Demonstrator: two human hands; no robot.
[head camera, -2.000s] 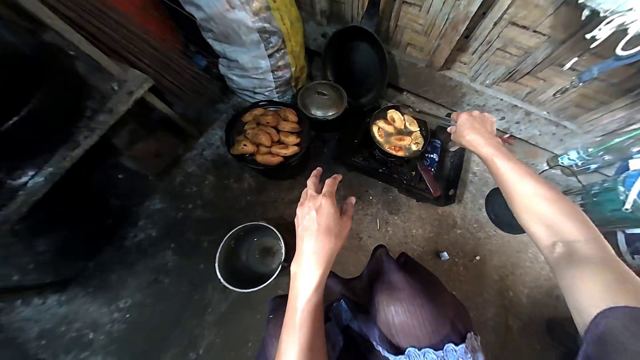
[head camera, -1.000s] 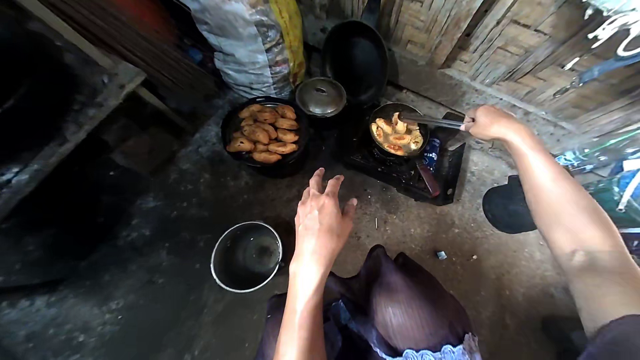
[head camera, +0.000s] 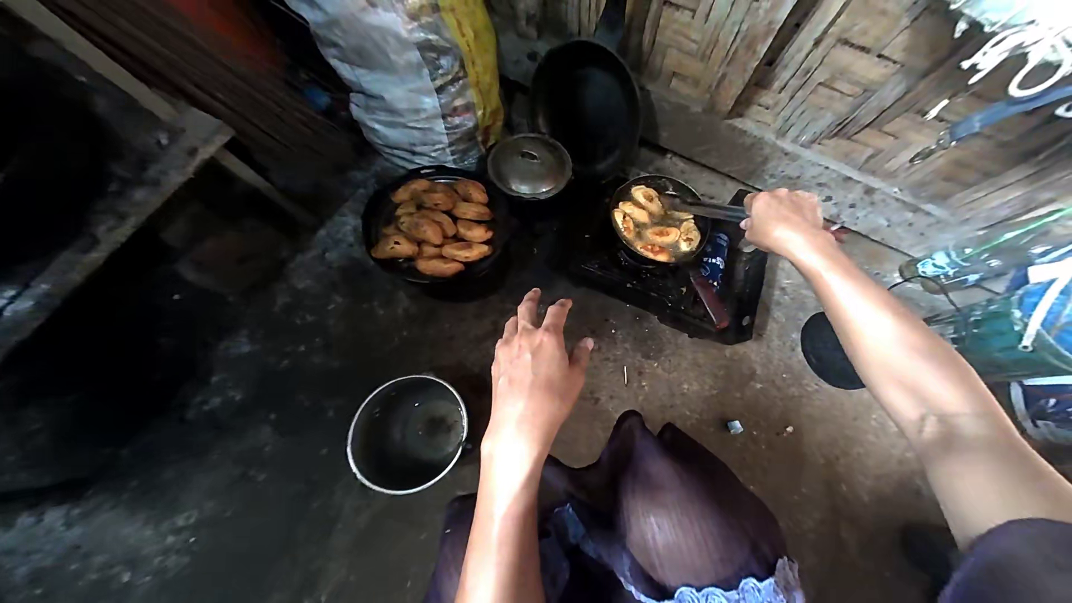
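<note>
My right hand (head camera: 783, 219) grips metal tongs (head camera: 708, 209), whose tips reach over the right side of a small frying pan (head camera: 630, 249). In that pan, several pieces of food (head camera: 658, 234) fry in oil, some pale yellow and some browned. The pan sits on a black portable gas stove (head camera: 670, 301) with a blue gas canister (head camera: 714, 260) in its side. My left hand (head camera: 540, 368) is in the air over the floor, fingers apart, holding nothing. Beyond it, to the left, a dark round pan (head camera: 373, 248) is filled with browned fried pieces (head camera: 431, 226).
A lidded pot (head camera: 529, 166) stands between the two pans, with an empty black frying pan (head camera: 586, 109) leaning behind it. A filled sack (head camera: 410, 84) rests near the woven wall (head camera: 871, 109). A metal pot (head camera: 406, 434) stands on the floor at left. Bottles (head camera: 988, 335) are at right.
Around one second ago the tongs touched the food near the pan's upper middle; now they lie farther to the right and the pieces sit in a different arrangement. My left hand has stayed nearly still.
</note>
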